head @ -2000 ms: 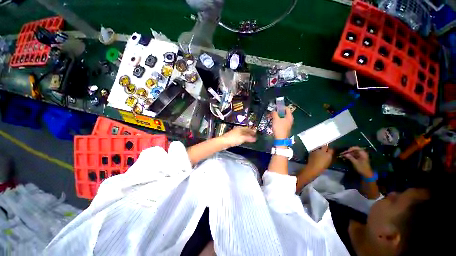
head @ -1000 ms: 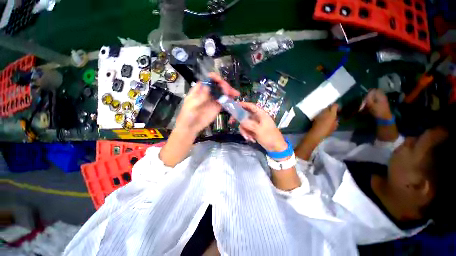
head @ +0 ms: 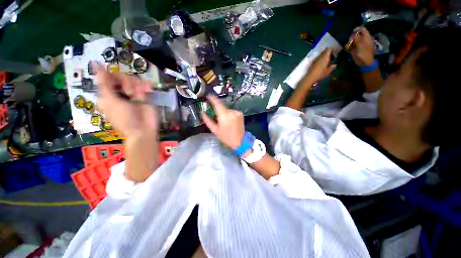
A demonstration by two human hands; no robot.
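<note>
My left hand (head: 127,103) is blurred over the white plate (head: 81,113). Its fingers are closed around a slim grey translucent part (head: 164,98), which sticks out to the right. A dark shape shows between the fingers, too blurred to name. My right hand (head: 228,125), with a blue wristband, is at the bench's front edge, index finger and thumb apart, with nothing seen in it. Gold-yellow rings (head: 80,102) and dark round units (head: 140,64) lie on and beside the plate, partly hidden by my left hand.
Orange-red trays (head: 93,179) overlap below the bench edge at left. A white roll (head: 191,90) and small silvery packets (head: 254,80) lie on the bench. A coworker in white (head: 323,156) sits close at right, hands over a white strip (head: 298,70).
My hands were together at mid-bench; my left has moved left over the plate with the grey part, and my right has let go of it and drawn back. The view has shifted.
</note>
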